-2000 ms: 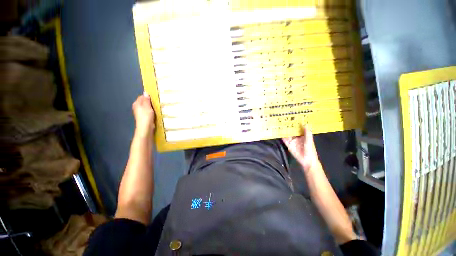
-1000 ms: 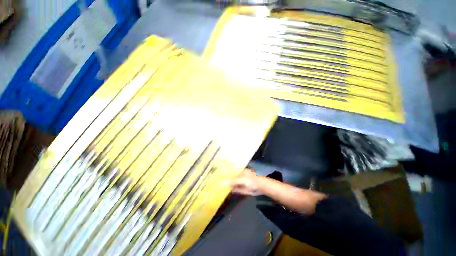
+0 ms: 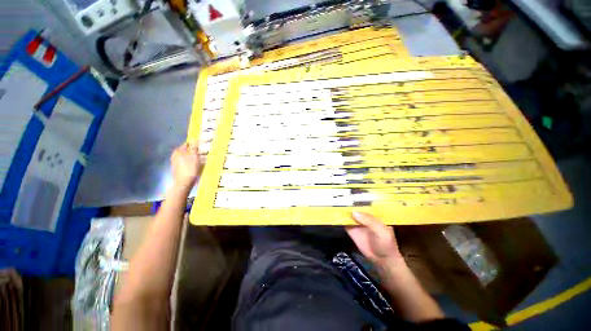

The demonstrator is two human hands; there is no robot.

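A large yellow sewing template [image 3: 421, 210] with rounded corners is held roughly level in front of me. White strips [image 3: 278, 142] fill the left part of its slots. A second yellow template [image 3: 198, 123] lies behind and partly under it, with its left and far edges showing. My left hand [image 3: 186, 168] grips at the left side, where the two template edges are close together; its fingers are partly hidden. My right hand [image 3: 374, 239] holds the near edge of the front template, thumb on top and fingers underneath.
The sewing machine head [image 3: 220, 26] and metal rail [image 3: 317, 26] stand behind the templates. The silver table [image 3: 142, 136] extends left, beside a blue panel [image 3: 71, 103]. Below are cardboard, a clear plastic bag [image 3: 97, 265] at left and another plastic piece [image 3: 472, 252] at right.
The view has turned to the machine. The held template has swung from a steep tilt to roughly level, overlapping the other template. My left hand has come into view at the left edge.
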